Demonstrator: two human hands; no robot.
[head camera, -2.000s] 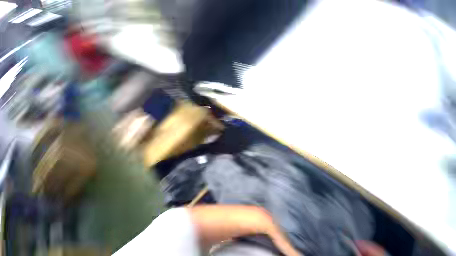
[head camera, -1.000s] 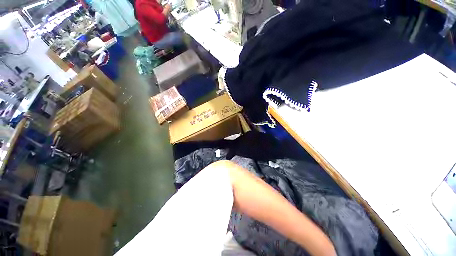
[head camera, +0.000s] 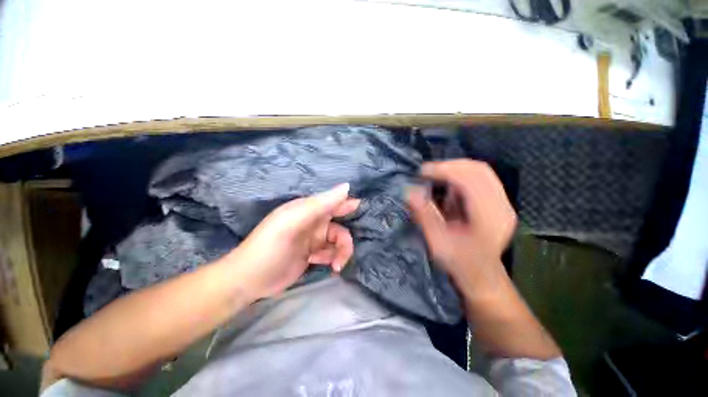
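Observation:
The dark grey patterned lining (head camera: 287, 167) lies bunched on the lap, below the table's front edge. My left hand (head camera: 299, 240) is over the middle of the lining, palm turned inward, fingers curled and apart, with nothing visible in it. My right hand (head camera: 462, 213) is at the lining's right part, fingers bent with the thumb near the index finger. It is blurred, and I cannot tell whether it holds cloth or a small tool.
The white table (head camera: 310, 62) with its worn wooden edge (head camera: 334, 122) crosses above the lap. Black-handled shears (head camera: 539, 11) lie at its far right. A cardboard box (head camera: 23, 264) stands at the left. A small white label (head camera: 111, 264) shows on the cloth at left.
The view has swung from the floor, boxes and black garment at the left to the lap. Both hands now show over the lining; one second ago only a forearm showed.

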